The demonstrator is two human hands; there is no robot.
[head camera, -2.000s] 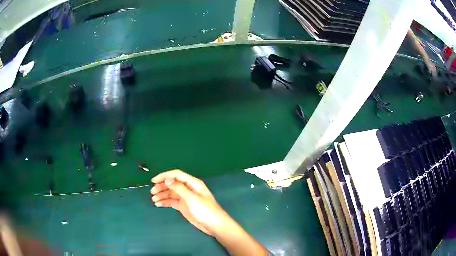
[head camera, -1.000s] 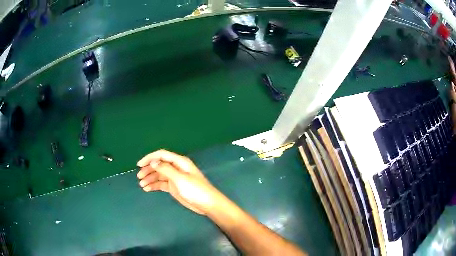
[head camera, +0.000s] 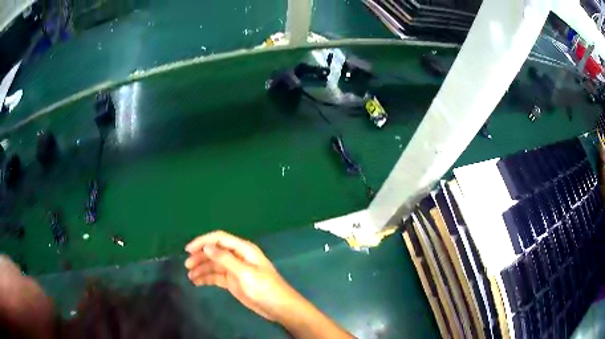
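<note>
My right hand [head camera: 242, 275] reaches in from the lower right over the belt's near edge. Its fingers are loosely curled and apart, and it holds nothing. A blurred skin-coloured shape, seemingly my left hand [head camera: 23, 301], is cut off at the lower left; its fingers and any hold cannot be made out. On the green belt [head camera: 212, 179] lie a part-built black adapter [head camera: 286, 86], a small yellow-wrapped part [head camera: 375, 110], a tied black cord bundle [head camera: 344, 155], another bundle [head camera: 91, 202] at the left, and a tiny dark part [head camera: 118, 240].
A white post [head camera: 441, 112] stands at the belt's near edge, right of my right hand. Stacked black blister trays [head camera: 550, 225] with tan and white layers fill the lower right. More trays [head camera: 438, 20] stand at the back. Another person's hand [head camera: 601, 142] shows at the right edge.
The belt parts have shifted left relative to the post. The blurred skin-coloured shape has come in at the lower left. My right hand stays near the belt edge, empty.
</note>
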